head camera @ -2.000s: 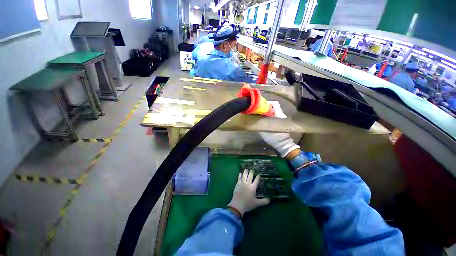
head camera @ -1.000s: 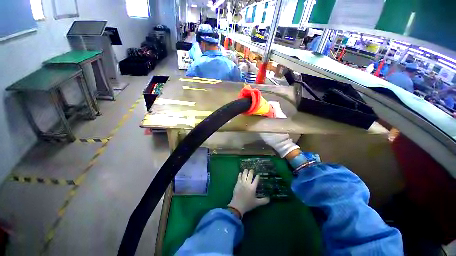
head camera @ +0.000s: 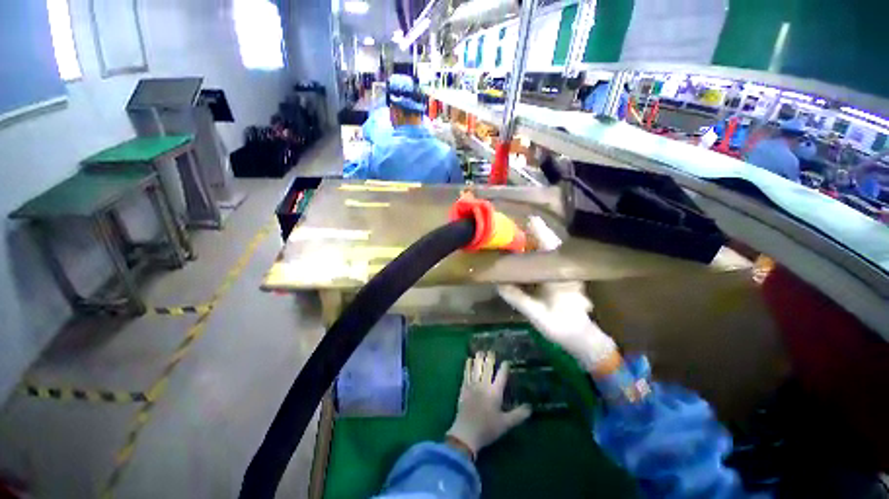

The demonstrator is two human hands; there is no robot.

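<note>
Dark-green circuit boards (head camera: 534, 385) lie joined or side by side on the green mat. My left hand (head camera: 484, 404), in a white glove, rests palm down with fingers spread on their left part, covering some of it. My right hand (head camera: 560, 320), white-gloved and blurred, is raised above and right of the boards at the shelf's front edge. One digit points left; the other fingertips are unclear, and I cannot tell if it holds anything. A black ribbed hose (head camera: 366, 312) arcs from the lower left to its red-yellow end (head camera: 487, 232) over the shelf.
The raised shelf (head camera: 390, 255) has yellow strips and a small white piece (head camera: 543, 234) beside the hose end. A black tray (head camera: 643, 210) with black tools stands at its right. A blue bin (head camera: 373, 368) is left of the boards. A person in blue (head camera: 409, 151) is beyond the shelf.
My right hand has shifted slightly right and its digits now show more below the shelf edge. The whole view has tilted up slightly. My left hand stays on the boards.
</note>
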